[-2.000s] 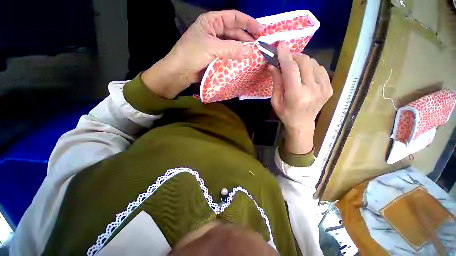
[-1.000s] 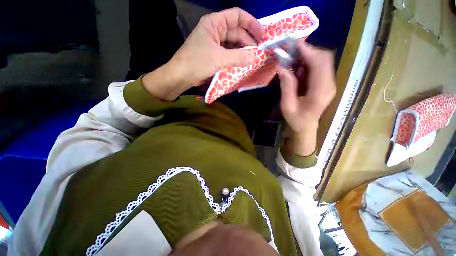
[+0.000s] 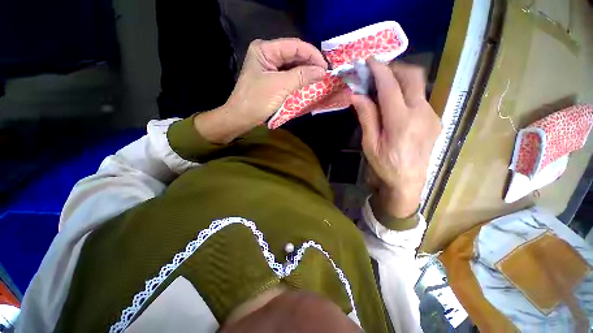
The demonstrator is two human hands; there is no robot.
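Note:
A red-and-white printed pot holder (image 3: 365,44) with white edging is folded and held up in front of me at the top centre. My left hand (image 3: 270,81) pinches it near the middle with thumb and fingers. My right hand (image 3: 400,117) is at its right side, fingertips partly blurred. The thread snips (image 3: 359,77) are a grey blurred shape between my right thumb and fingers, with the tips against the white edging beside my left fingertips. The blades cannot be made out clearly.
To the right, a brown cardboard-covered surface (image 3: 478,175) holds another folded printed piece (image 3: 558,138) with a loose white thread. A marbled cloth item (image 3: 500,260) with an orange-brown patch lies at the lower right. Dark blue areas lie behind the work.
The pot holder has tipped slightly and sits a little lower. My right hand swung away from the edge and back with the snips. My left hand keeps its pinch and has moved slightly down.

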